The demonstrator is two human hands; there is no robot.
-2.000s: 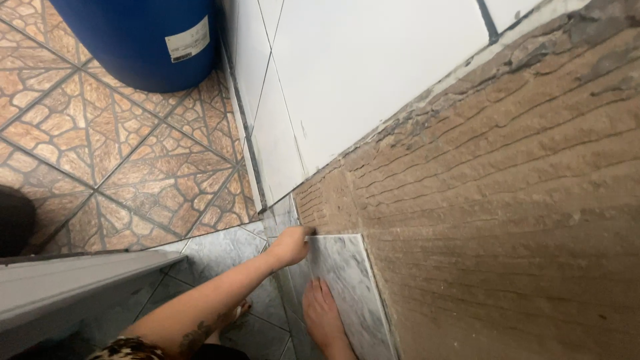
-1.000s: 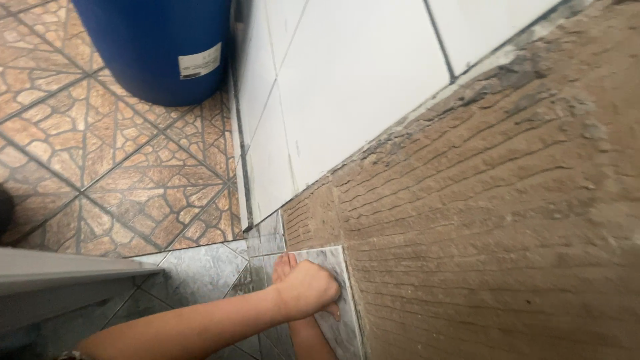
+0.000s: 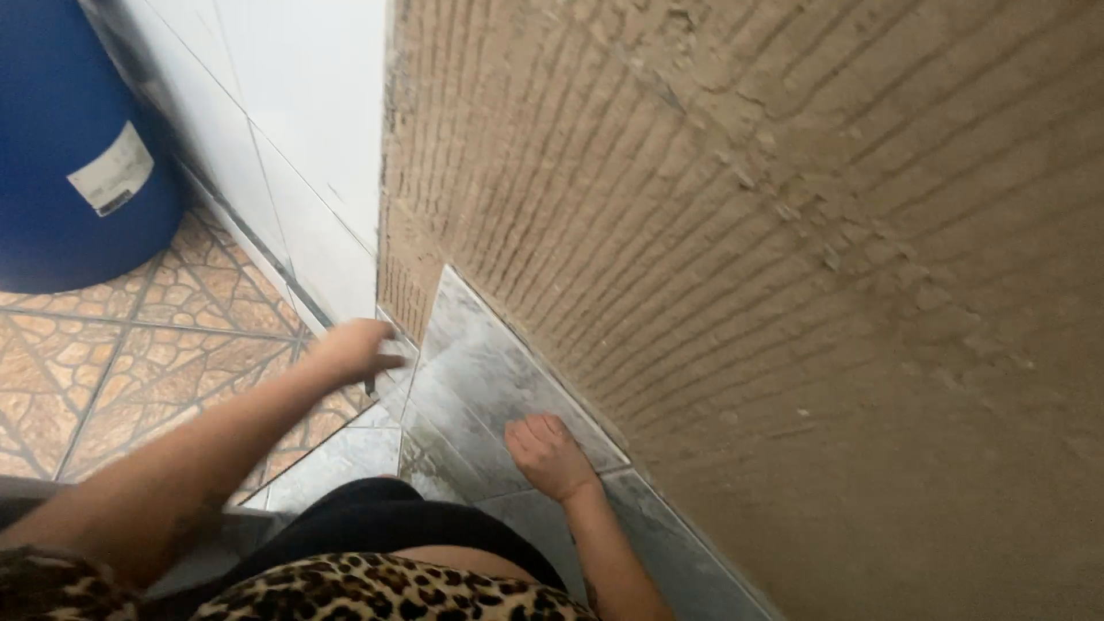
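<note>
My left hand (image 3: 354,349) is blurred beside the small marbled tile piece (image 3: 396,366) at the wall corner, its fingers apart and nothing seen in them. My right hand (image 3: 545,453), fingers curled in with no object seen in it, rests against a grey marbled wall tile (image 3: 470,371). Above and right of that tile spreads a wall area of brown adhesive (image 3: 621,259) with combed ridges. Another grey tile (image 3: 681,552) adjoins at the lower right.
A blue plastic barrel (image 3: 60,155) with a label stands at the upper left on stone-patterned floor tiles (image 3: 181,345). White wall tiles (image 3: 302,112) meet the adhesive area at the corner. Pale marbled floor tiles (image 3: 323,461) lie below, beside my legs.
The view has turned and taken in more of the wall. My left hand, over the marbled tile one second ago, is now off it at the corner. My right hand's fingers are now curled.
</note>
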